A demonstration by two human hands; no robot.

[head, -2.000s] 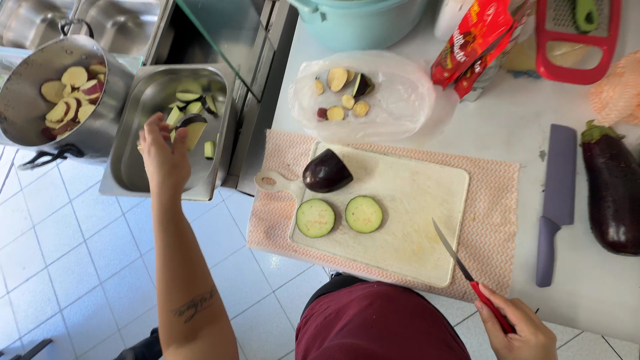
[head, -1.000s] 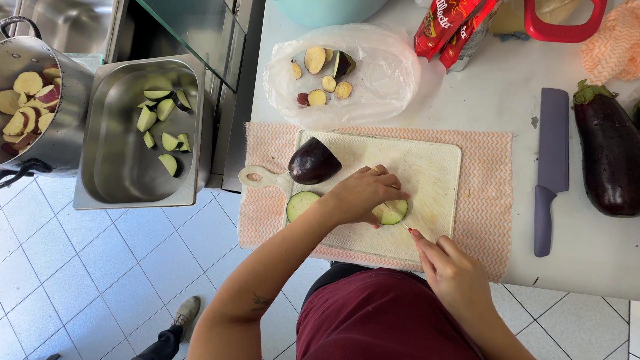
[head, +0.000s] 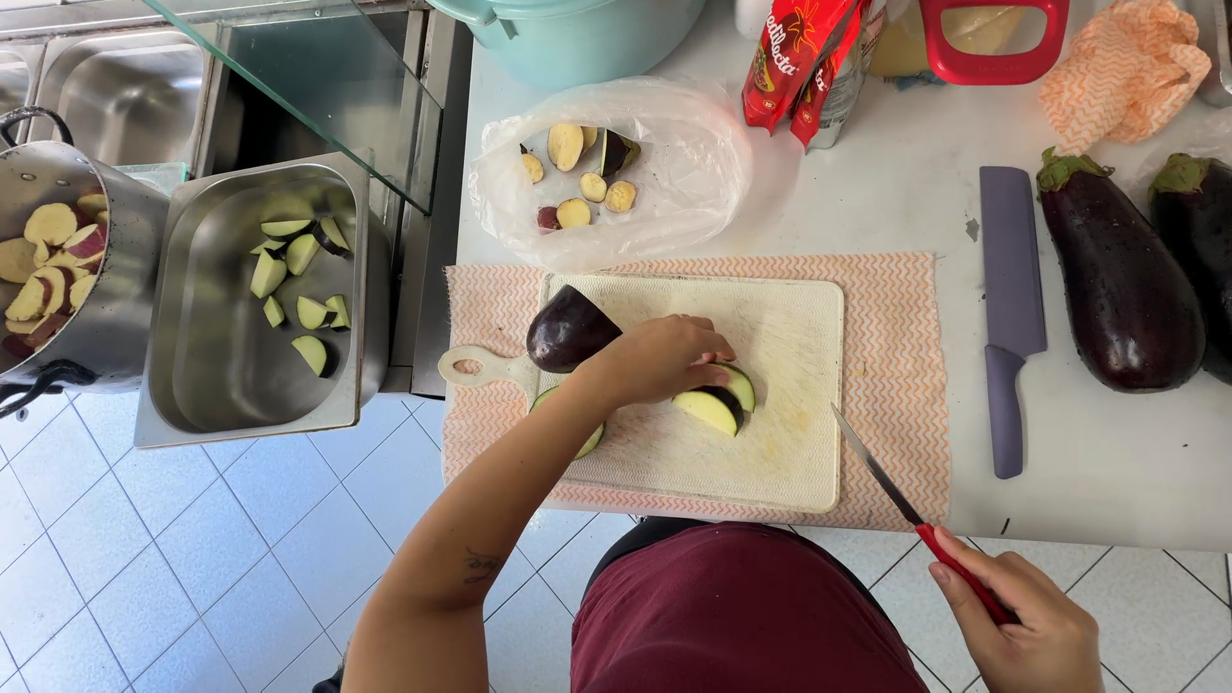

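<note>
On a white cutting board (head: 789, 385), my left hand (head: 669, 358) touches the upper of two cut eggplant pieces (head: 710, 411) with its fingertips; whether it grips is unclear. A dark eggplant end piece (head: 570, 329) lies left of that hand, and an eggplant slice (head: 589, 441) shows partly beneath my forearm. My right hand (head: 1020, 611) holds a small knife with a red handle (head: 967, 575), its blade pointing up and left over the board's right edge. Cut eggplant chunks (head: 300, 253) lie in a deep steel pan (head: 207, 423) at left.
A pot (head: 135, 221) of cut pieces stands far left, near a glass pane (head: 318, 77). Beyond the board lie a plastic bag (head: 693, 173) with scraps, a teal tub (head: 577, 38) and red packets (head: 789, 67). A purple knife (head: 1011, 289) and whole eggplants (head: 1121, 279) lie right.
The right slice, whole two seconds ago, is now in two pieces. My right hand has drawn the knife away to the lower right. My left hand came from the steel pan to the board.
</note>
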